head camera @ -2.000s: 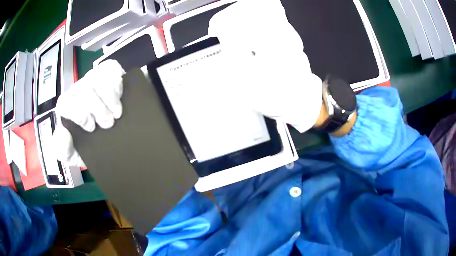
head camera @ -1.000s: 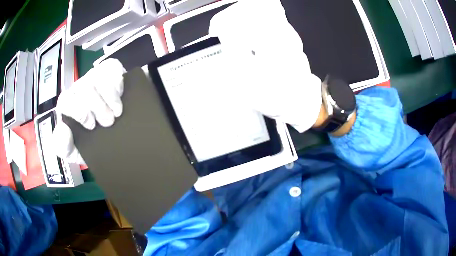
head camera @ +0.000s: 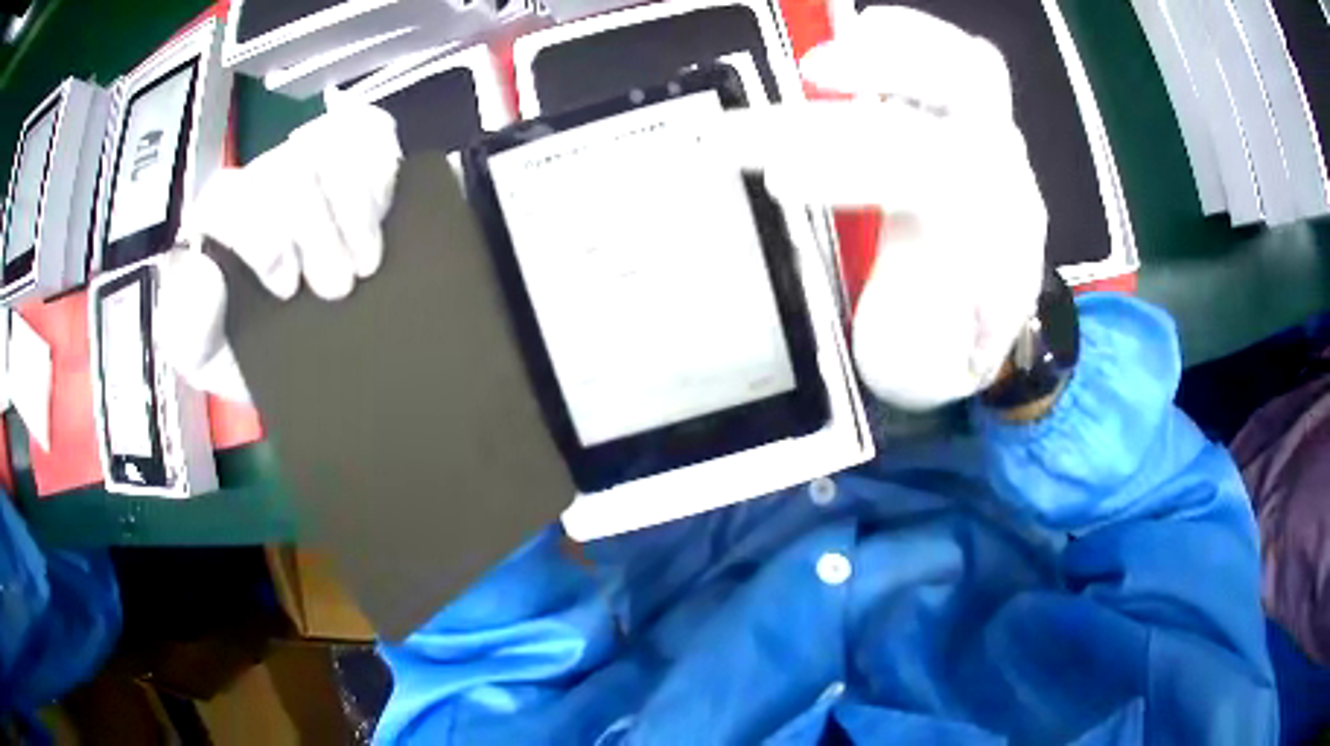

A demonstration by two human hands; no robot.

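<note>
An e-reader (head camera: 642, 277) with a black bezel and a pale lit screen with faint text sits in a white box tray (head camera: 715, 496) in front of me. My left hand (head camera: 292, 219), in a white glove, grips the top edge of a dark olive foam sheet (head camera: 401, 394), which hangs over the left side of the tray. My right hand (head camera: 934, 204), also white-gloved, has its index finger extended over the upper right of the screen. Whether the fingertip touches the screen cannot be told. Its other fingers are curled and hold nothing visible.
Boxed units with dark tops (head camera: 642, 59) lie behind on a red mat (head camera: 66, 445). Smaller boxed units with screens (head camera: 150, 153) stand at the left. White trays are stacked at the upper right (head camera: 1218, 110). Brown cartons (head camera: 270, 700) are below the bench. People's sleeves show at both lower sides.
My right hand has moved right, off most of the screen's upper part, and now has its index finger extended. The view has shifted slightly. The left hand still holds the foam sheet.
</note>
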